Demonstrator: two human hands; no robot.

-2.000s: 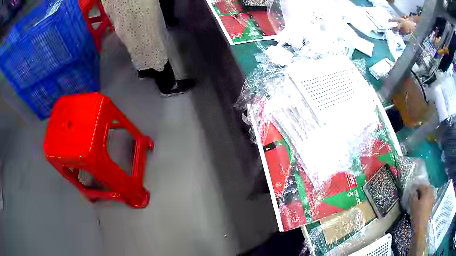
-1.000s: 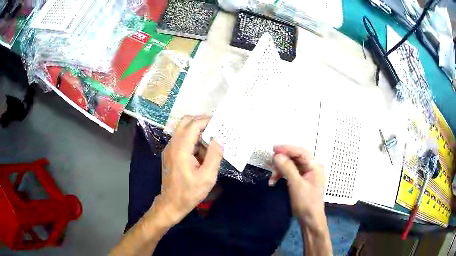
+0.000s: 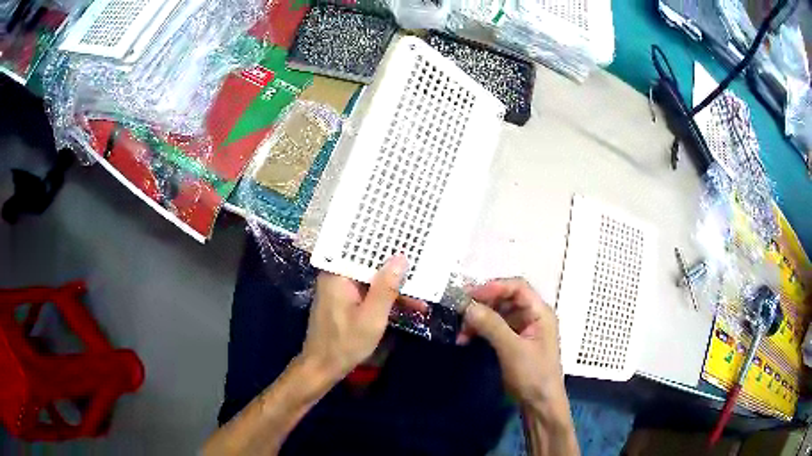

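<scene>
A white perforated panel is held tilted over the board's front edge. My left hand grips its lower edge, thumb on the face and fingers underneath. My right hand is beside the panel's lower right corner, with thumb and fingertips close together. A small shiny greyish patch shows at those fingertips; I cannot tell whether it is held or lies behind them. A second white perforated panel lies flat on the beige board to the right.
Two black trays of small silver pieces are at the back. Panels in clear plastic lie at left, more panels behind. A small T-shaped tool, black corded tool and red-handled tool are at right.
The view has swung from floor and bench to my hands. Over the last second, the held panel has turned its perforated face more towards me, and my right hand has moved slightly down and left.
</scene>
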